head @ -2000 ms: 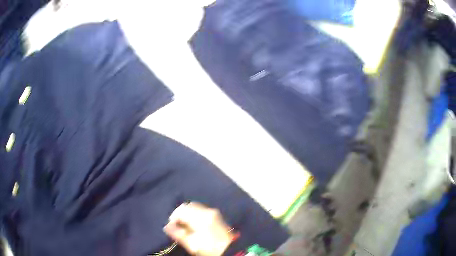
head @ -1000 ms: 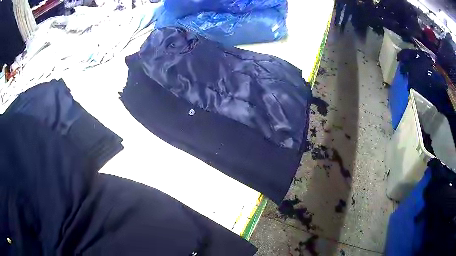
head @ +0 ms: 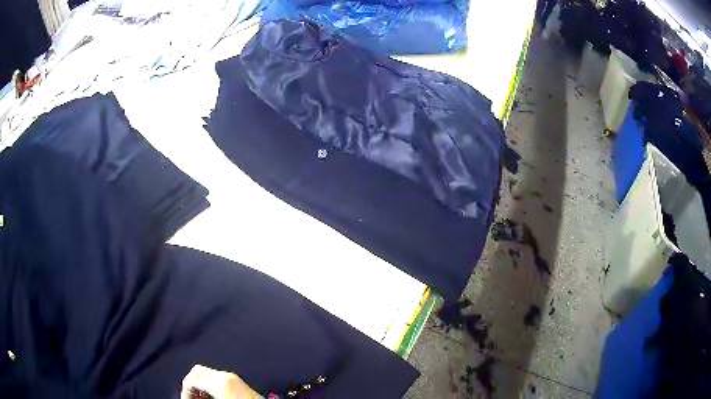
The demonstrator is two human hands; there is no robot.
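Note:
A dark navy jacket (head: 257,319) lies on the white table (head: 312,269) nearest me, across the lower left. Gold buttons (head: 12,355) show at its left. My right hand (head: 214,383) is at the bottom edge, over the jacket, cut off by the frame. Its fingers are curled and a beaded band shows at the wrist. Whether it holds anything is hidden. My left hand is not in view.
Another navy jacket (head: 374,195) lies beyond with shiny lining and a pale inner button (head: 322,153). Blue plastic bags (head: 390,27) are behind it. Light bins (head: 635,234) and a scrap-littered floor (head: 573,187) are to the right.
The view has shifted from a blurred close look at the near jacket to the wider table. My right hand, out of view one second ago, shows again at the bottom edge.

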